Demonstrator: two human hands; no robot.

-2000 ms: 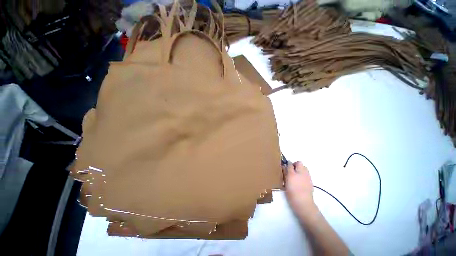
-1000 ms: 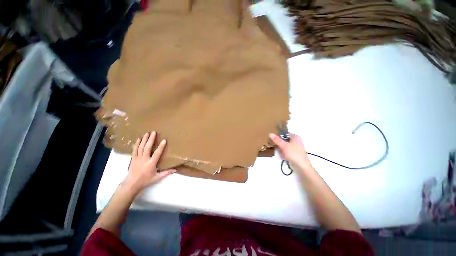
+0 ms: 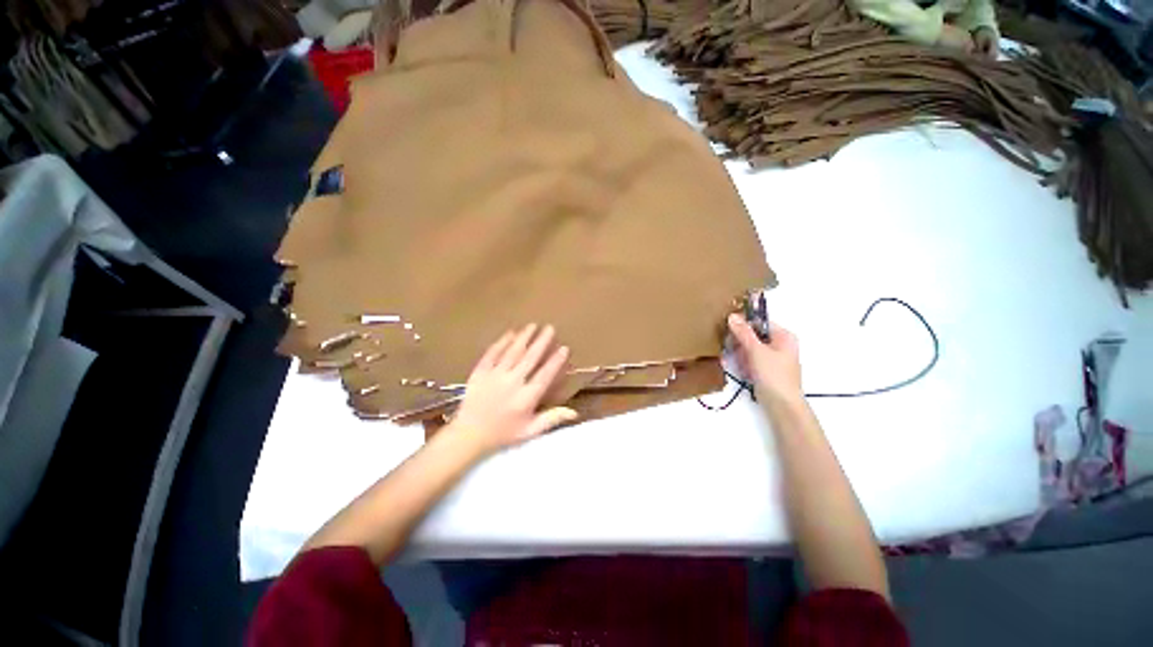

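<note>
A pile of tan bag panels (image 3: 544, 215) lies on the white table, its layered lower edges uneven, with narrow handles at the far end. My left hand (image 3: 508, 394) rests flat on the pile's lower edge, fingers spread. My right hand (image 3: 768, 363) is at the pile's right lower corner, closed around small dark thread snips (image 3: 759, 314). Whether its fingers also pinch the panel corner is unclear. The black snips cord (image 3: 937, 348) curves over the table to the right of my right hand.
Bundles of brown straps (image 3: 809, 95) lie across the far right of the white table (image 3: 872, 240). Red-white plastic scraps (image 3: 1075, 449) lie at the right edge. A person's hand (image 3: 984, 41) shows at the far right. A metal-framed cart (image 3: 158, 430) stands left over dark floor.
My left hand came into view onto the pile's lower edge, then moved right along it. My right hand stays at the right side with the snips. The pile's lower edges have shifted and fanned.
</note>
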